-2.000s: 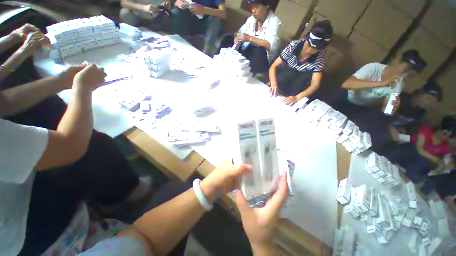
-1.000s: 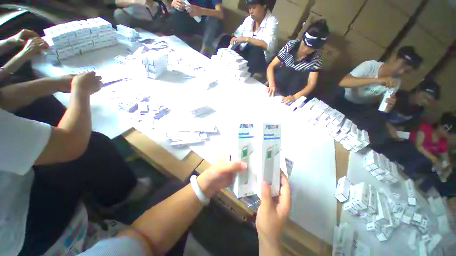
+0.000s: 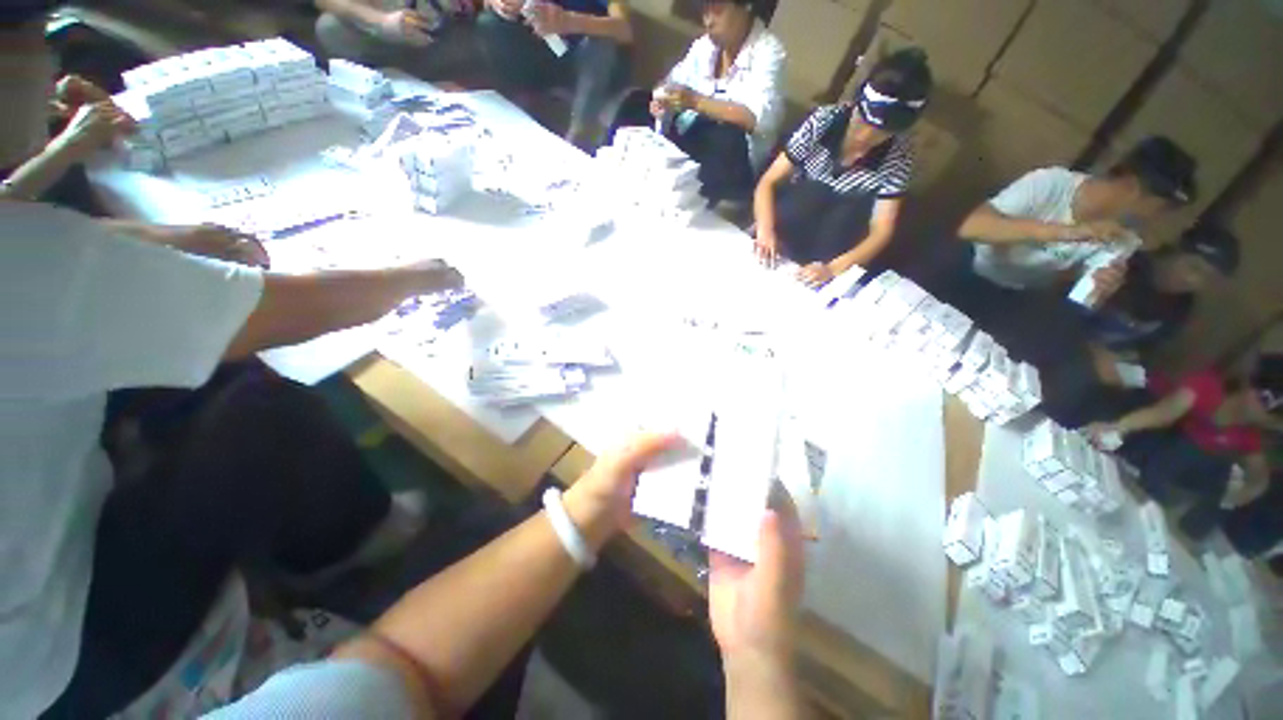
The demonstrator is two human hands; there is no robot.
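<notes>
My left hand (image 3: pixel 626 483), with a white band on the wrist, holds a slim white carton (image 3: pixel 670 485) by its left side. My right hand (image 3: pixel 757 591) holds a second white carton (image 3: pixel 743 464) from below, with the thumb near its lower end. The two cartons are side by side, with a narrow dark gap between their lower parts. Their faces are overexposed, so no print can be read, and their upper ends blend into the bright table. Dark printed pieces show just below them.
The white-covered table (image 3: pixel 879 563) bears flat cartons (image 3: pixel 528 373), stacked cartons (image 3: pixel 232 99) at far left and a carton row (image 3: pixel 936 338) at right. Loose cartons (image 3: pixel 1069 591) lie on the right-hand table. A person's arm (image 3: pixel 338 307) reaches in from the left. Several people sit around.
The two cartons have turned and tilted, and their green pictures no longer show. The neighbour at left has leaned in and stretched an arm toward the loose cartons.
</notes>
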